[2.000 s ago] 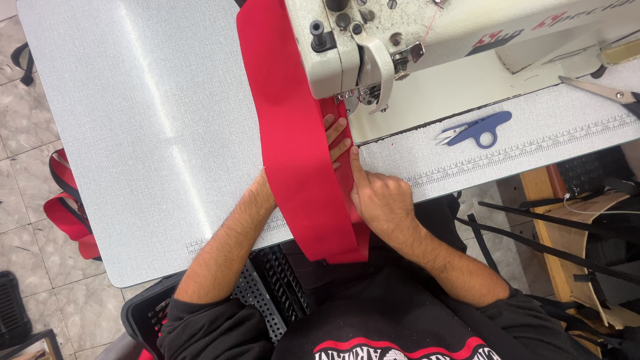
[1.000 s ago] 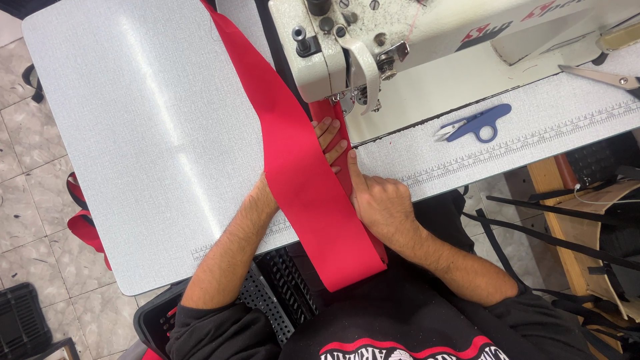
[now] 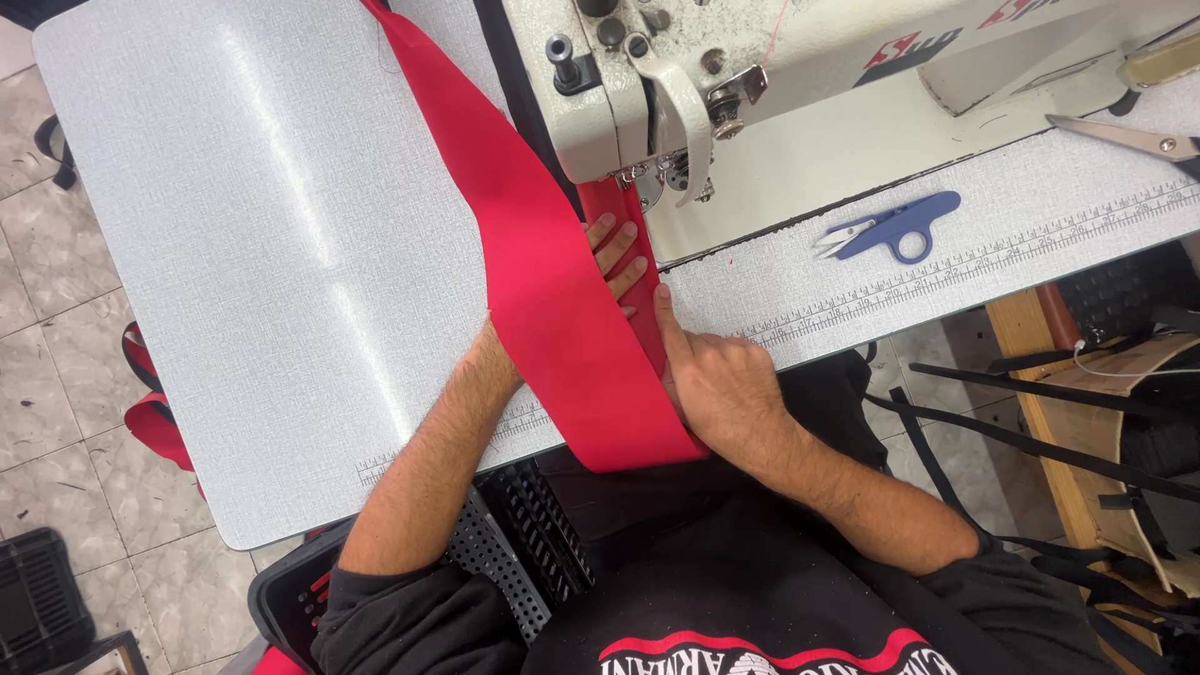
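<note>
A long red fabric strip [image 3: 572, 309] runs from the top of the table, loops down over the front edge and folds back up beneath the presser foot of a white industrial sewing machine [image 3: 581, 112]. My left hand [image 3: 619, 258] reaches under the upper layer; its spread fingers lie flat on the lower layer, just in front of the needle area, and the palm is hidden. At the strip's right edge, my right hand [image 3: 722, 375] has its index finger stretched toward the machine and its other fingers curled against the fabric. Whether those fingers pinch it is hard to see.
Blue-handled thread snips [image 3: 895, 228] lie on the table right of the machine bed, beside a printed ruler scale [image 3: 937, 281]. Metal scissors [image 3: 1125, 136] rest at the far right. A black plastic basket [image 3: 309, 581] stands below the front edge. Black straps hang at right.
The upper part of the red strip has narrowed and twisted, and its loop has shifted over the front edge. Both hands stay near the same part of the strip.
</note>
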